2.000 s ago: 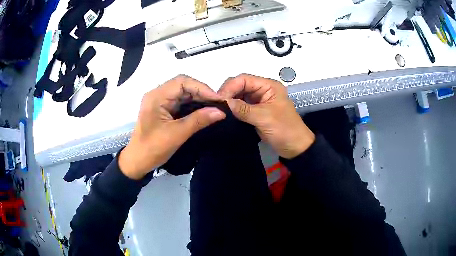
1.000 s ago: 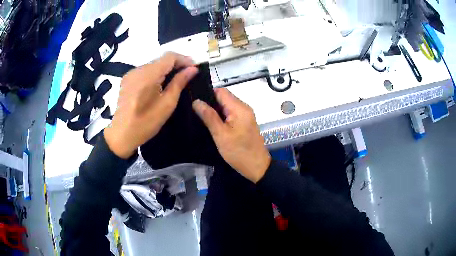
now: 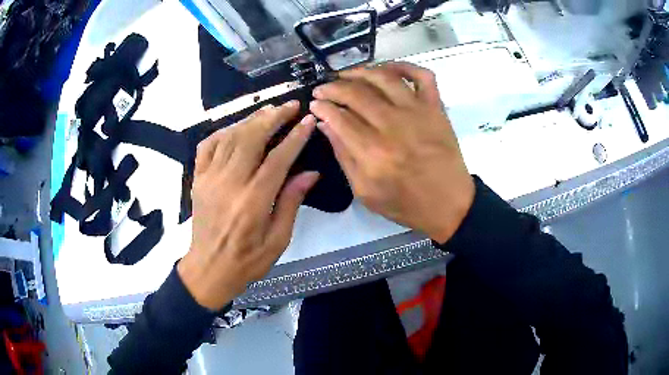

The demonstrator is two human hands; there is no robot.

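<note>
A black cloth panel (image 3: 326,176) lies on the white table under both hands, its upper end at the presser foot area (image 3: 306,71) of the sewing machine. My left hand (image 3: 246,194) lies on its left part, fingertips pressing the cloth just before the foot, thumb spread. My right hand (image 3: 400,143) is on the right side, fingertips together on the cloth edge close to the foot. The fingers hide much of the cloth and the needle. Another dark panel (image 3: 218,73) lies left of the foot.
A tangled heap of black strap-like pieces (image 3: 99,146) with a small white label (image 3: 123,104) lies at table left. The machine head (image 3: 257,33) stands above the hands. A dark slim tool (image 3: 634,110) lies at far right. A printed ruler (image 3: 352,267) runs along the front edge.
Both hands have moved the cloth from the lap, over the table edge, up to the presser foot. The hands are now flatter on it. More of the machine head shows.
</note>
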